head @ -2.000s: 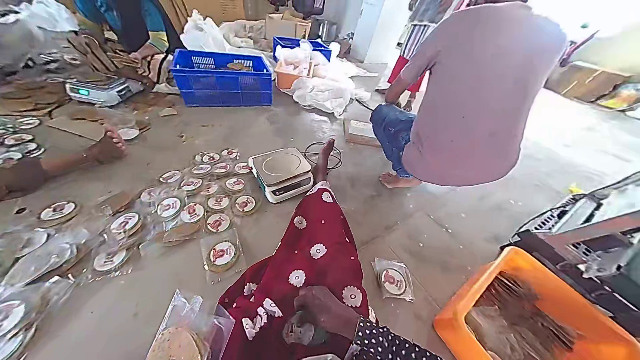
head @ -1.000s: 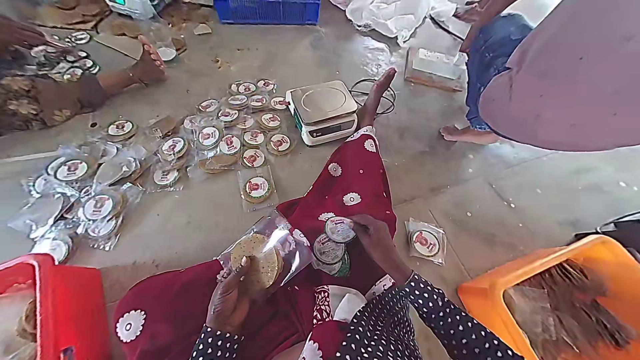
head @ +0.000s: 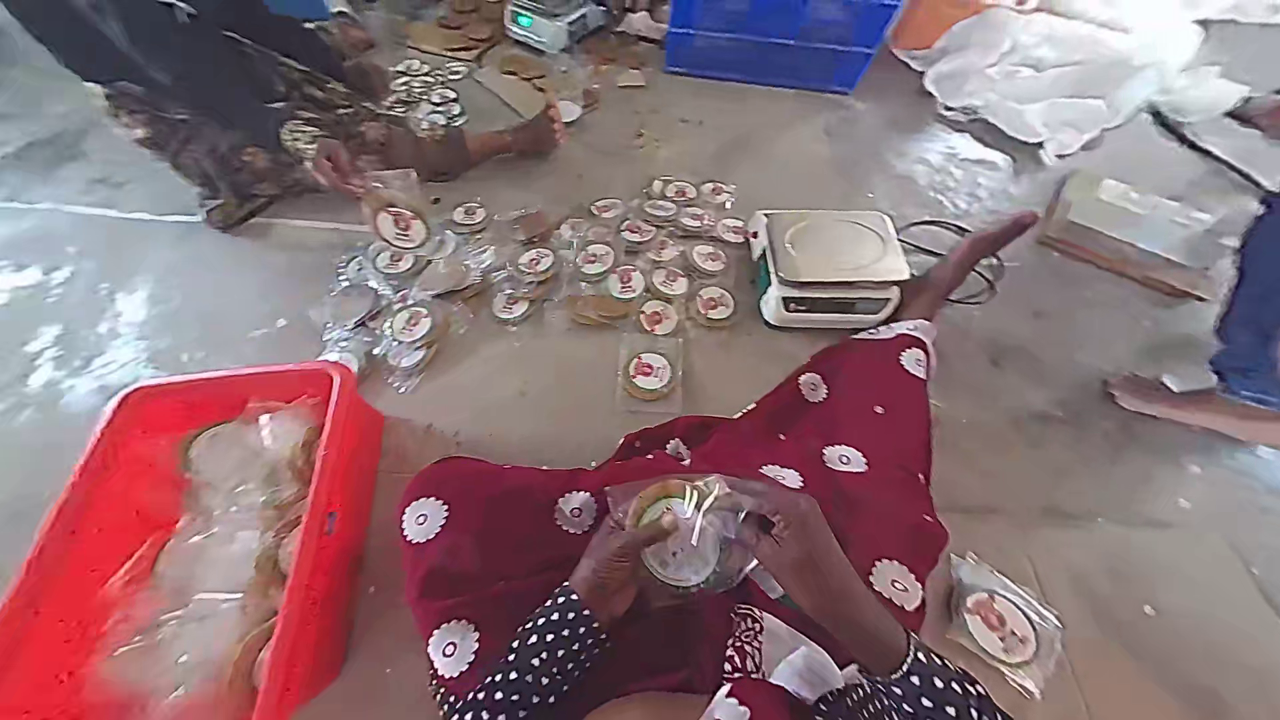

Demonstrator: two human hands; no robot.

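Observation:
Over my lap, my left hand (head: 612, 565) grips the left side of a clear plastic packet (head: 690, 535) that holds flat round brown pieces and a round pale label. My right hand (head: 785, 530) is at the packet's right edge, its fingers closed on the film. The maroon cloth with white flowers (head: 845, 458) lies beneath both hands. One labelled packet (head: 650, 372) rests on the floor in front of my lap, and another labelled packet (head: 1000, 625) lies to the right of it. Part of the label is hidden by glare and fingers.
A red crate (head: 355, 480) with filled packets stands at the left. Ahead are many labelled packets (head: 626, 282) and a weighing scale (head: 838, 250) with a cable. A person's hand (head: 340, 165) is by a packet at upper left; another person's foot (head: 1180, 400) is at right. A blue crate (head: 780, 45) stands farther back.
My right hand has moved from the round labels on my lap to the packet, which now has a label in it. A person at upper left now reaches to a packet. The view has shifted left.

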